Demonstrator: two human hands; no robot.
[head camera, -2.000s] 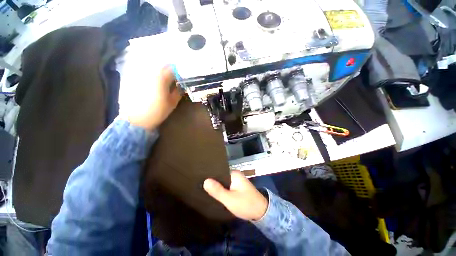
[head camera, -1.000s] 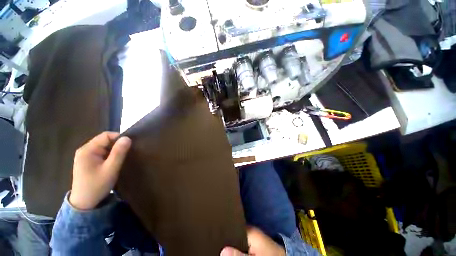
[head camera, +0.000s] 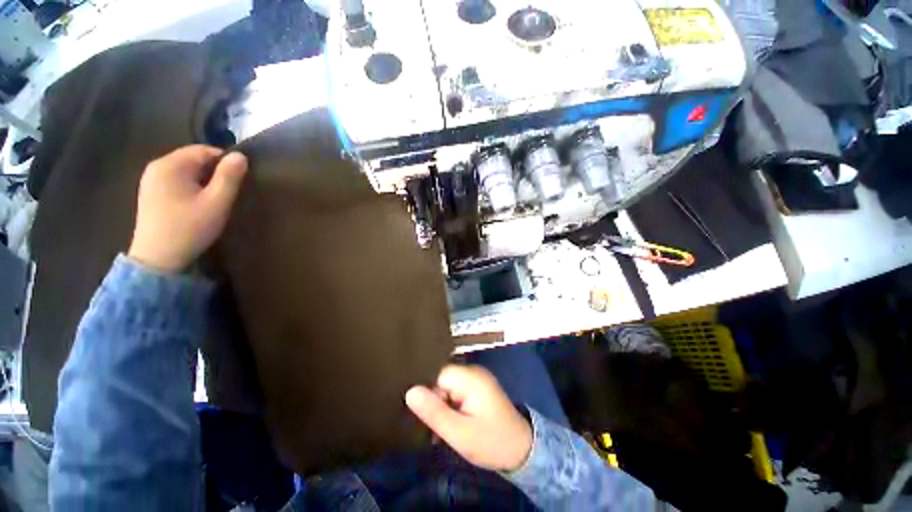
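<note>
A dark brown garment panel (head camera: 335, 300) lies left of the needle area of the white overlock machine (head camera: 590, 70) and hangs over the table edge towards my lap. Its right edge runs beside the dark presser foot area (head camera: 437, 215); whether the edge is under the foot cannot be told. My left hand (head camera: 187, 205) pinches the panel's upper left corner between thumb and fingers. My right hand (head camera: 470, 415) holds the panel's lower right edge, with thumb and fingertips at the cloth.
A stack of brown panels (head camera: 110, 200) lies at the left. Thread snips with orange-yellow handles (head camera: 665, 255) lie right of the machine's front. A yellow basket (head camera: 705, 350) with dark cloth stands below the table. Grey cloth (head camera: 790, 120) lies at the right.
My left hand moved down-left from beside the machine, then back up with the panel corner. My right hand went down along the panel edge, out to the frame's bottom, and came back up.
</note>
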